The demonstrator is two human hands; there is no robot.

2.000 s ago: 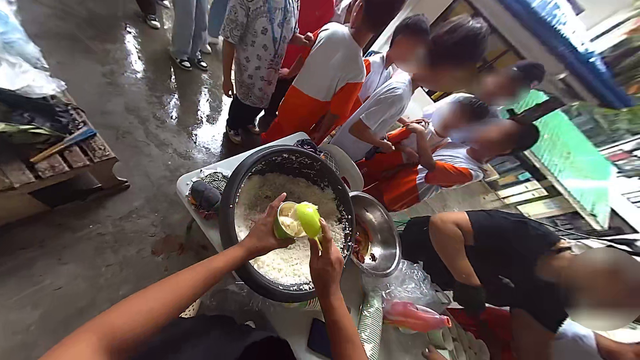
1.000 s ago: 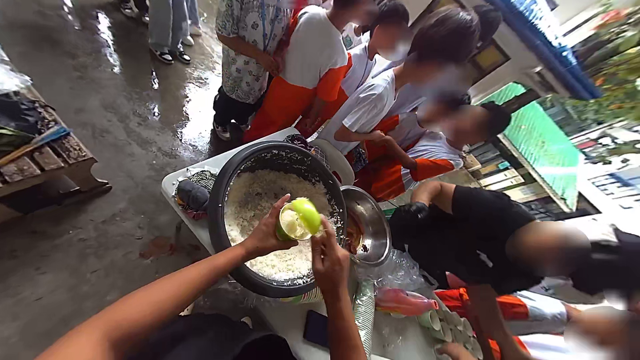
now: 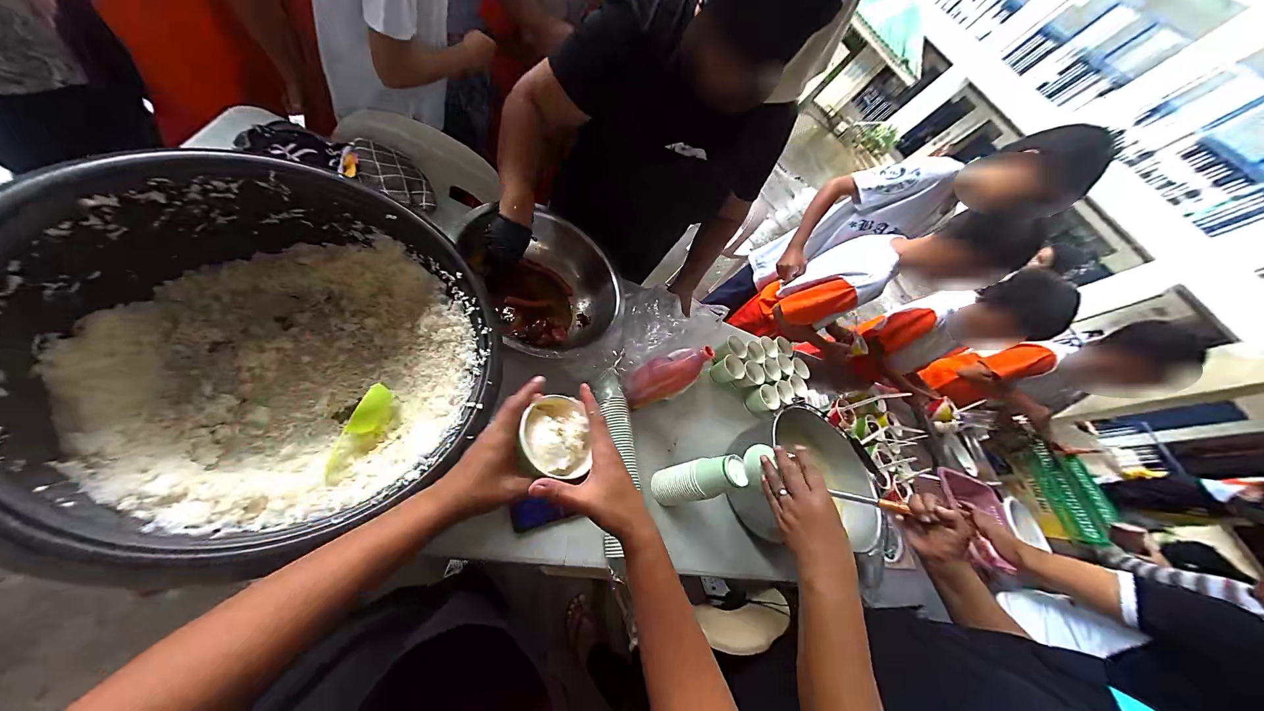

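Observation:
A paper cup with white rice (image 3: 557,437) is held upright between my left hand (image 3: 494,456) and my right hand (image 3: 602,484), to the right of a large black pot (image 3: 472,296). Much cooked rice (image 3: 247,365) fills the pot's bottom, and a light green scoop (image 3: 363,427) lies on it. Beyond my hands, a steel bowl (image 3: 592,281) holds food in dark sauce, with a co-worker's black-gloved hand (image 3: 510,240) in it. Close to my right hand, a long stack of nested cups (image 3: 620,444) lies on the table.
A red squeeze bottle (image 3: 670,375), standing cups (image 3: 760,363) and another cup stack (image 3: 691,481) are on the table (image 3: 592,558). On the right, a co-worker's hand (image 3: 802,499) holds a cup over a metal pot (image 3: 849,464). Several people stand along the far side.
The green scoop, at the cup between my hands before, now lies on the rice in the pot. The cup has moved away from over the pot to its right. The view has swung right.

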